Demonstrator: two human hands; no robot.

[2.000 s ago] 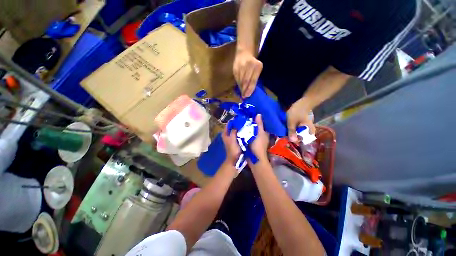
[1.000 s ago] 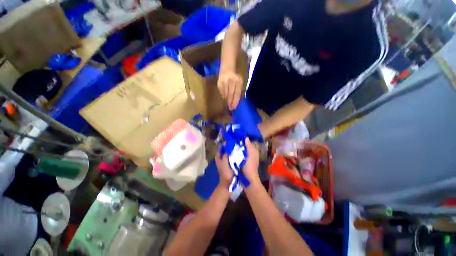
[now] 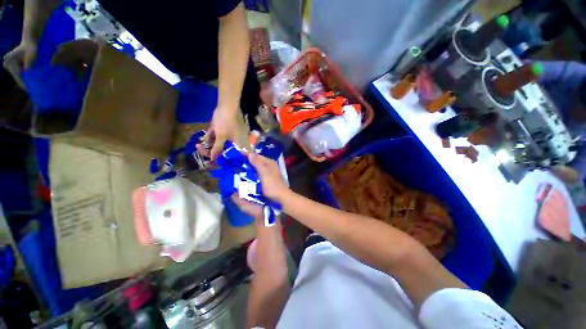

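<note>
A loose bunch of small blue-and-white pieces [image 3: 245,183] is held between my two hands in front of me. My left hand [image 3: 252,207] is below the bunch, mostly hidden by it. My right hand [image 3: 268,175] closes on the bunch from the right. Another person's hand [image 3: 226,132] is just above the bunch; whether it touches the pieces is not clear. More small blue pieces [image 3: 168,164] lie on the table to the left. A flat blue panel [image 3: 238,211] lies partly beneath the bunch.
White and pink padded pieces [image 3: 177,217] are stacked left of my hands. An open carton [image 3: 125,96] stands behind a cardboard flap [image 3: 96,212]. Ahead right is an orange-red basket [image 3: 367,114] with bagged items. A blue bin [image 3: 479,254] holds brown pieces [image 3: 392,209] beside a white machine table [image 3: 443,148].
The view has swung right, bringing the bin of brown pieces and white table into sight. The bunch stays in my hands. The other person's hand has come close to it.
</note>
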